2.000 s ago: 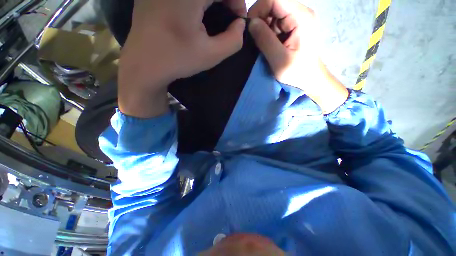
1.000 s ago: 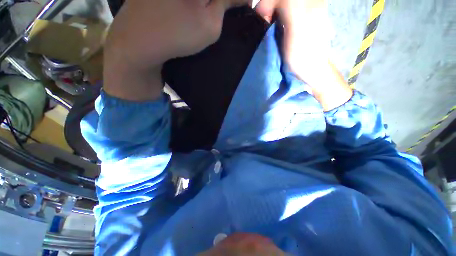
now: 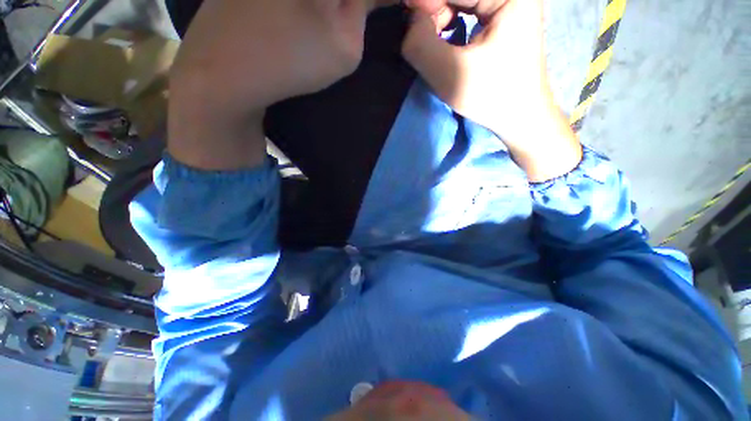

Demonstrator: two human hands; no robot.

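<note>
The black trousers (image 3: 329, 156) cover the thigh at the top centre, beside the open blue smock (image 3: 428, 321) with white buttons. My left hand (image 3: 272, 62) is bare, above the trousers, its fingertips cut off by the top edge. My right hand (image 3: 486, 74) is bare, its fingers curled and meeting near the left hand at the top edge. The fingertips are partly out of the picture, and I cannot tell whether anything tiny is between them.
At left are a cardboard box (image 3: 82, 70) with wrapped items, metal framing, a green bundle (image 3: 37, 173) and a dark round seat edge. Silver rails (image 3: 115, 395) lie at lower left. At right is grey floor with yellow-black tape (image 3: 599, 66).
The hands have moved towards the top edge since the first frame. In the last second my right fingers have come lower and curled more visibly. The view has shifted slightly.
</note>
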